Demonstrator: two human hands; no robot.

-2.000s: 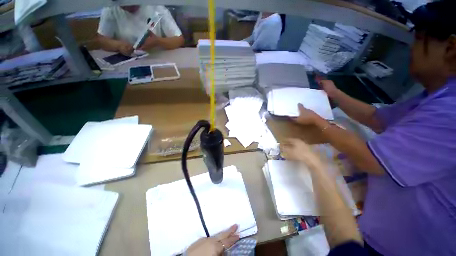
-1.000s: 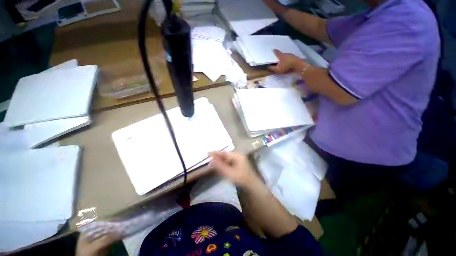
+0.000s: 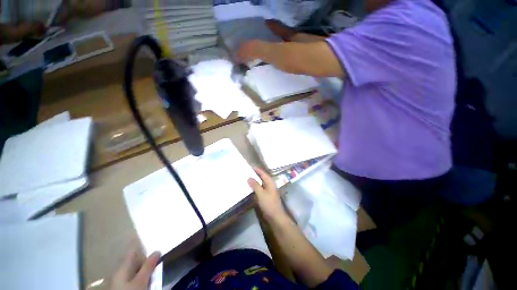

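Note:
A flat white device panel (image 3: 193,192) with rounded corners lies tilted at the bench's front edge, over other white panels. My right hand (image 3: 266,192) grips its right edge, thumb on top. My left hand (image 3: 136,271) is at its near left corner, thumb and fingers around the edge, partly blurred. The black electric screwdriver (image 3: 180,107) hangs over the panel's far part. Its black cord (image 3: 148,133) loops down across the panel.
White panels are stacked at left (image 3: 45,156) and near left (image 3: 39,249). Another stack (image 3: 292,141) lies at right over colourful printed sheets. Behind are a white sheet pile (image 3: 218,88), a clear screw tray (image 3: 133,139) and a tall stack (image 3: 181,28). A person in purple (image 3: 397,90) stands at right.
My left hand has come from the lower left, where it held a dotted sheet, to the panel's near corner. My right hand has closed on the right edge. The neighbour's arm has moved toward the back.

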